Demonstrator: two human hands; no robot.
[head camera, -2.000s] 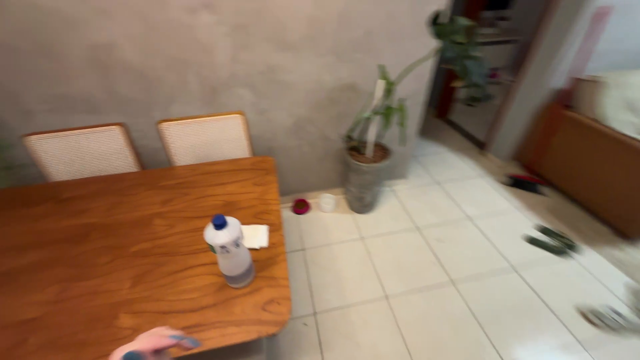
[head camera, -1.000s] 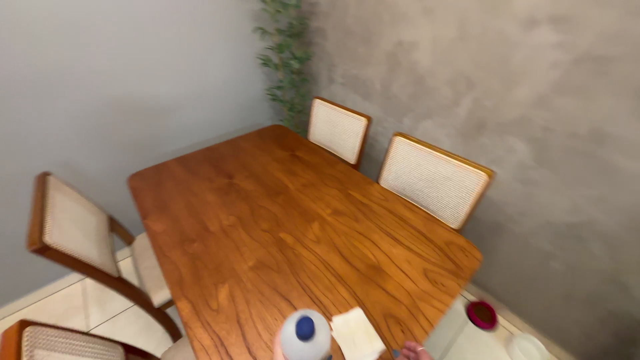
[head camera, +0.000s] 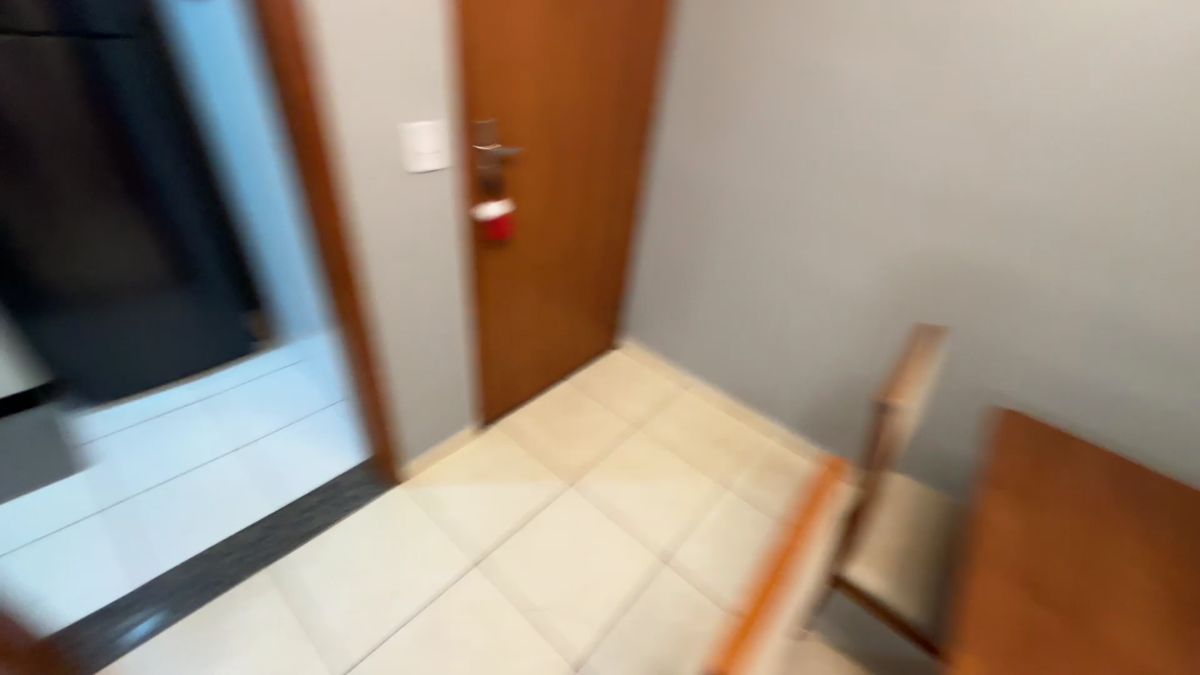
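Note:
Neither my left hand nor my right hand shows in the head view, so what they hold or touch is hidden. At the lower right is the corner of the wooden table (head camera: 1087, 553), with no bottle or cloth on the part in view. A wooden chair with a pale seat (head camera: 900, 544) stands beside it, and the orange-brown frame of a second chair (head camera: 778, 572) is nearer. The picture is blurred.
A closed wooden door (head camera: 562, 206) has a metal handle (head camera: 497, 150) with a red and white item (head camera: 494, 217) hanging below. A light switch (head camera: 425, 146) is beside it. At left, a doorway with a dark stone threshold (head camera: 225, 562) shows a tall dark appliance or cabinet (head camera: 94, 206).
The view has swung far left to the door and doorway. The bottle with the blue cap, the white cloth or paper and the hand seen earlier are out of view.

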